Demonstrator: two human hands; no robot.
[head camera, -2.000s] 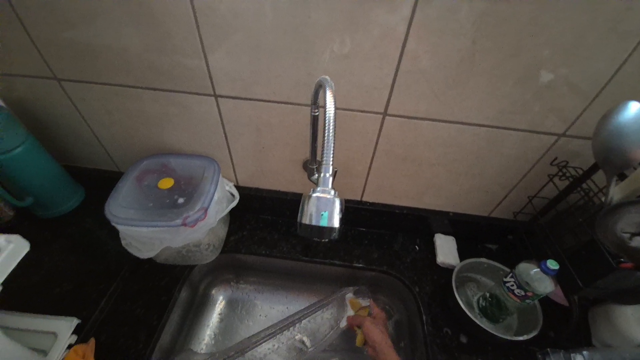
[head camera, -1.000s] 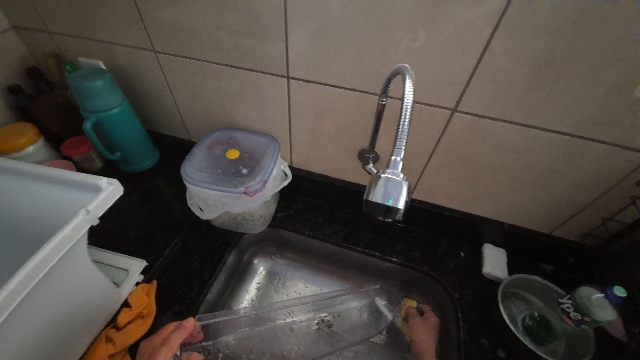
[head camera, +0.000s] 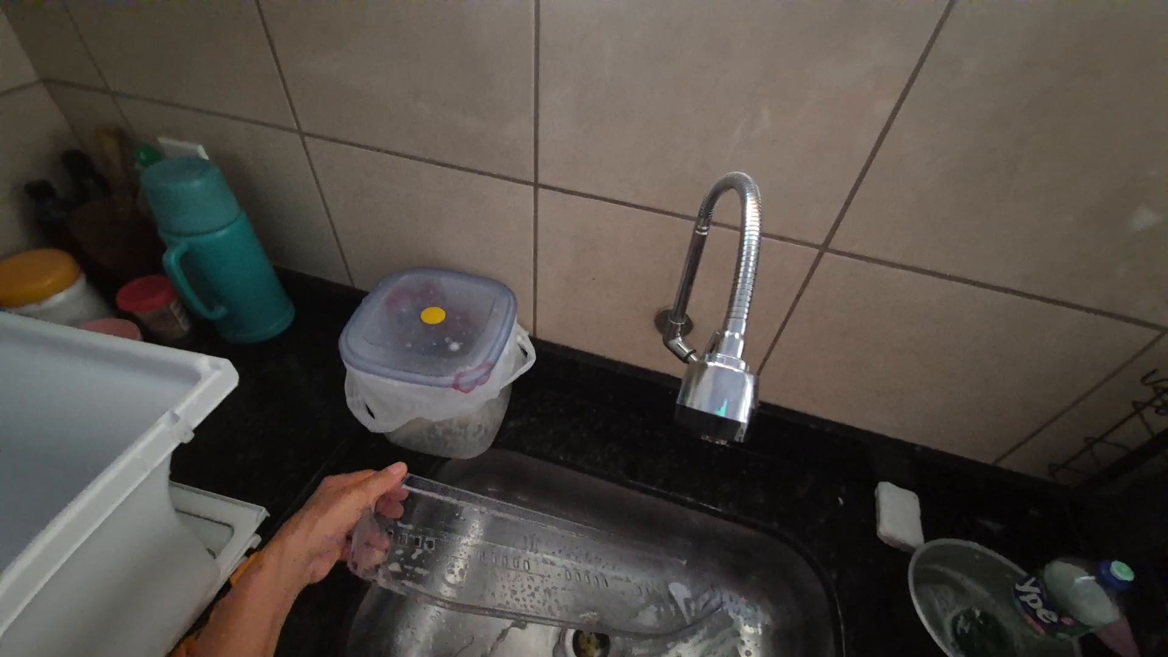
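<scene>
My left hand grips the left end of a long clear plastic bin, wet with drops and tilted over the stainless steel sink. Some suds or water show at the bin's right end. My right hand is out of the frame. Above the sink hangs the chrome head of a flexible faucet. Below the bin, part of the drain shows in the sink.
Left stand a white plastic bin, a teal thermos and jars. A lidded container sits behind the sink. Right are a white block and a bowl with an Ypê detergent bottle.
My left hand has raised its end of the clear bin. My right hand, with a yellow sponge at the bin's right end a second ago, has left the view.
</scene>
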